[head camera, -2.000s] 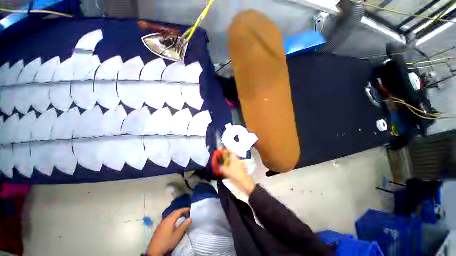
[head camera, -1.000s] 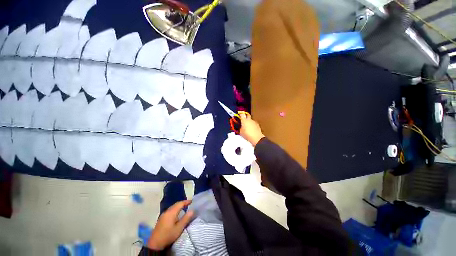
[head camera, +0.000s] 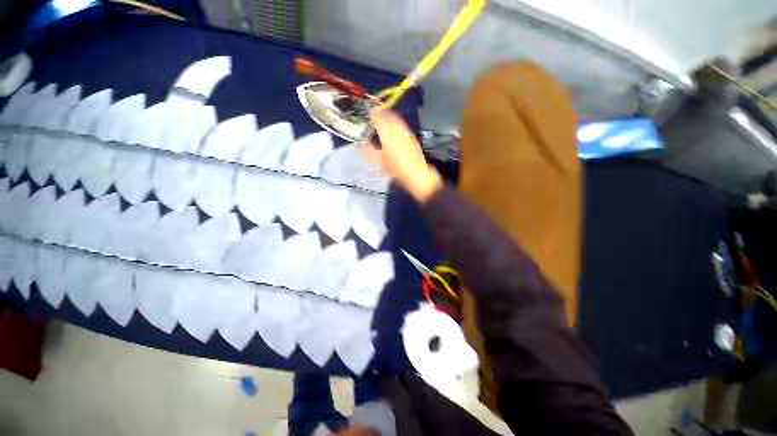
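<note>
The steam iron (head camera: 341, 112) lies at the table's far right, with its orange-brown handle on top and yellow hoses at the rear. My right hand (head camera: 399, 153) is blurred at the iron's rear end; whether its fingers grip it is unclear. Pale curved cut pieces (head camera: 196, 183) overlap in two long rows, each with a thin dark line. One separate piece (head camera: 204, 78) lies above the upper row. Scissors (head camera: 437, 285) with red and yellow handles lie at the right edge, above a white tape roll (head camera: 420, 336). My left hand (head camera: 359, 430) is mostly cut off at the bottom edge.
A long tan padded board (head camera: 520, 179) stands right of the navy-covered table (head camera: 128, 49), partly behind my right sleeve. A dark table (head camera: 652, 281) with another iron (head camera: 722, 266) is further right. Yellow hoses (head camera: 445, 47) rise from the near iron.
My right hand has released the scissors near the tape roll and moved up to the iron. My left hand has dropped mostly out of view. The camera view has shifted.
</note>
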